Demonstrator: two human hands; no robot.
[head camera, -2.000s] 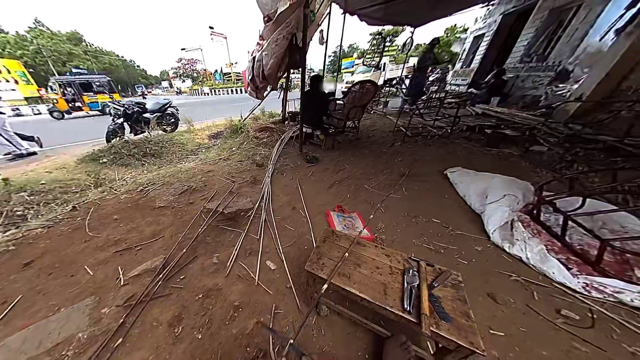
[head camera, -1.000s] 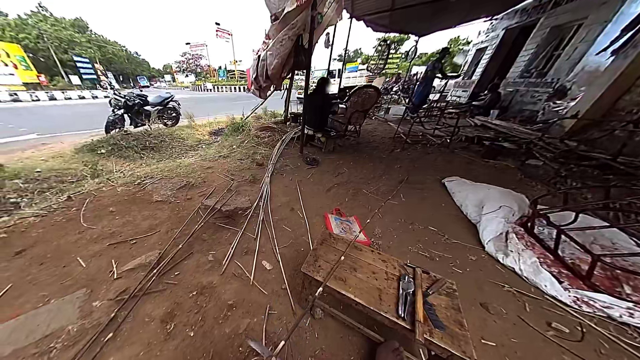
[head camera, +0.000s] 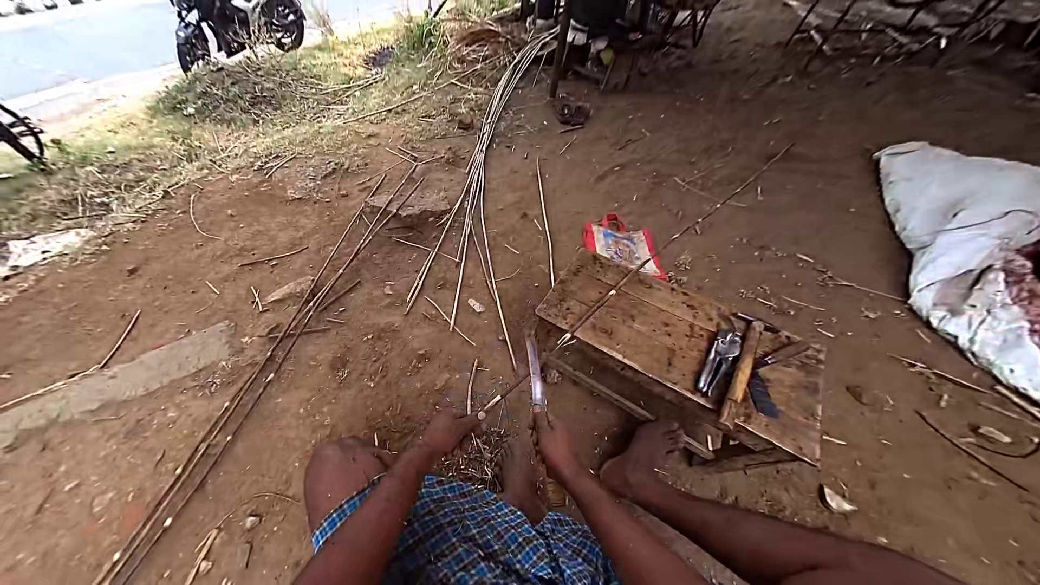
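Observation:
My left hand (head camera: 448, 431) grips the near end of a long thin cane (head camera: 621, 284), which slants away to the upper right across a low wooden table (head camera: 650, 325). My right hand (head camera: 552, 431) is closed on the handle of a knife (head camera: 535, 374), its blade pointing up and away, beside the cane. Whether blade and cane touch, I cannot tell. On the table lie metal locking pliers (head camera: 720, 363), a hammer (head camera: 743, 374) with a wooden handle, and a dark-bladed tool (head camera: 764, 396). Short cane scraps lie on the ground around my feet.
Long canes (head camera: 268, 366) lie on the soil at left, with a pale cane bundle (head camera: 479, 162) ahead. A red-edged printed bag (head camera: 624, 246) lies behind the table. White sheeting (head camera: 967, 219) is at right, a concrete slab (head camera: 122, 378) at left. A motorcycle (head camera: 236, 28) stands by the road.
The view has tilted down strongly, bringing both forearms and my legs into sight. The cane still crosses the table; the pliers and hammer still lie on it.

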